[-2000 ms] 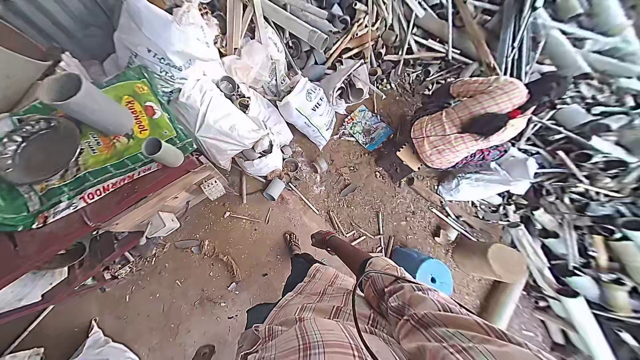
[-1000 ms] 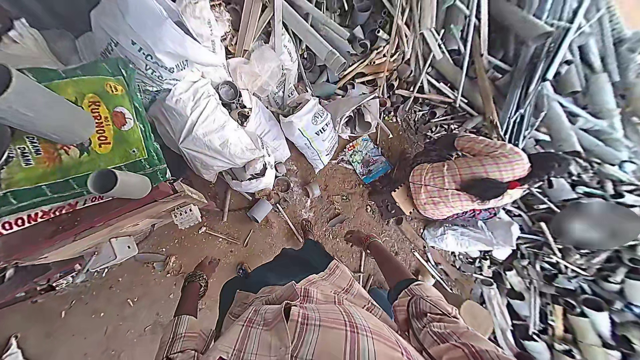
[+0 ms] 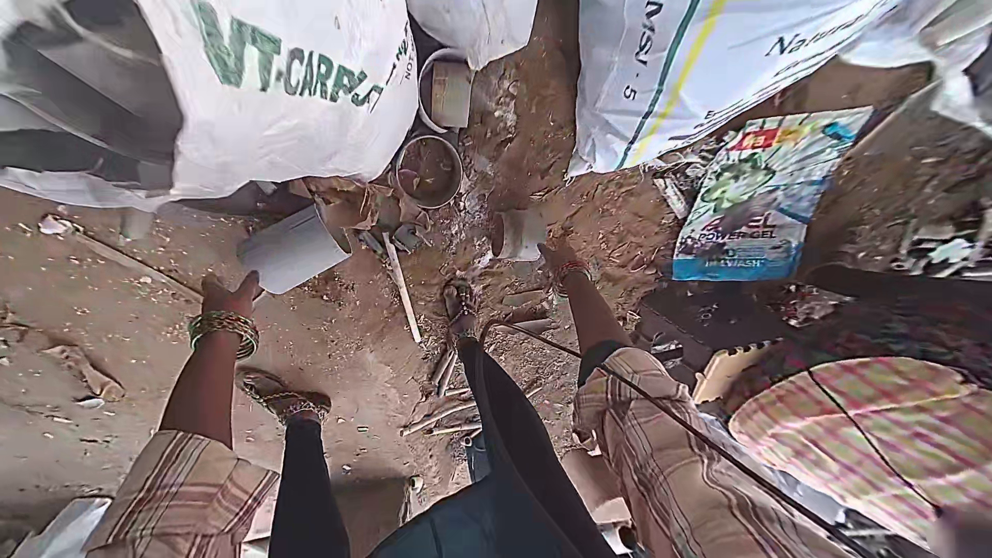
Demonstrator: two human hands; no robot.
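Note:
Low over the dirt ground, my left hand (image 3: 230, 294) is at the lower left end of a grey plastic pipe piece (image 3: 294, 249); whether its fingers grip the piece I cannot tell. My right hand (image 3: 562, 260) reaches down beside a short, dusty pipe piece (image 3: 521, 235), its fingertips at the piece's right edge; a firm hold is not visible. Bangles circle both wrists. Between the hands lies a thin pale stick (image 3: 401, 288). Just above it, a round pipe ring (image 3: 428, 172) rests by the white sacks.
A printed white sack (image 3: 294, 93) stands at upper left, another (image 3: 659, 77) at upper right. A detergent pouch (image 3: 763, 201) lies to the right. At lower right, close by, is another person in a checked shirt (image 3: 860, 434). Sticks and pipe scraps lie around my feet.
Both hands have reached down to the pipe pieces on the ground; one second ago they were apart from them. The view has moved much closer to the ground and sacks.

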